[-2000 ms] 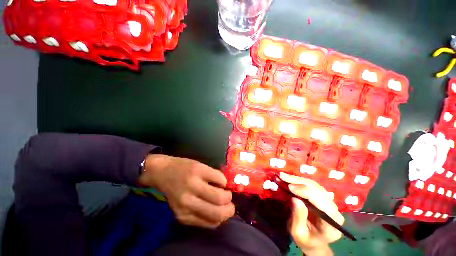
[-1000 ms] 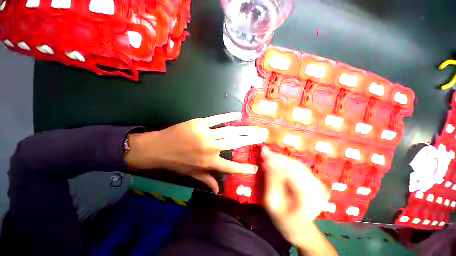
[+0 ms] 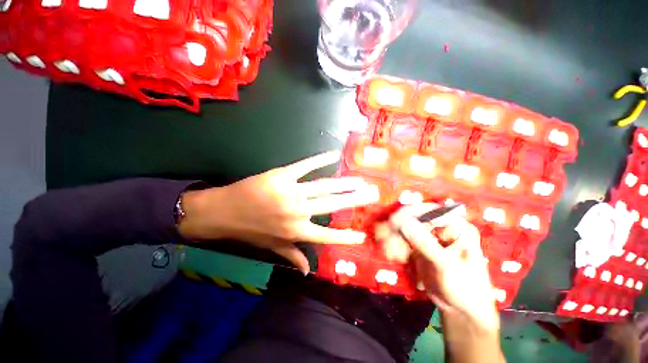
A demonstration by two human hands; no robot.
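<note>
The flat red moulded sheet [image 3: 522, 145] with rows of white marks lies on the dark green tabletop in front of me. My left hand [image 3: 277, 209] is spread, palm down, with its fingertips on the sheet's left part; it grips nothing. My right hand [image 3: 440, 248] is over the sheet's lower middle, its fingers bent around a thin dark tool [image 3: 439, 212]. The fingertips are blurred, and the tool's working end is hidden or too blurred to tell. Both hands cover some of the white marks.
A thick stack of red sheets [image 3: 160, 53] lies at upper left. A clear container [image 3: 353, 42] stands behind the sheet. At right are yellow-handled pliers [image 3: 629, 105], another red sheet [image 3: 600, 292] and a crumpled white wad [image 3: 601, 235] on it. Small red crumbs dot the tabletop.
My left hand has gone from closed at the sheet's lower left edge to spread on the sheet. My right hand has moved up from the front edge onto the sheet, still with the tool.
</note>
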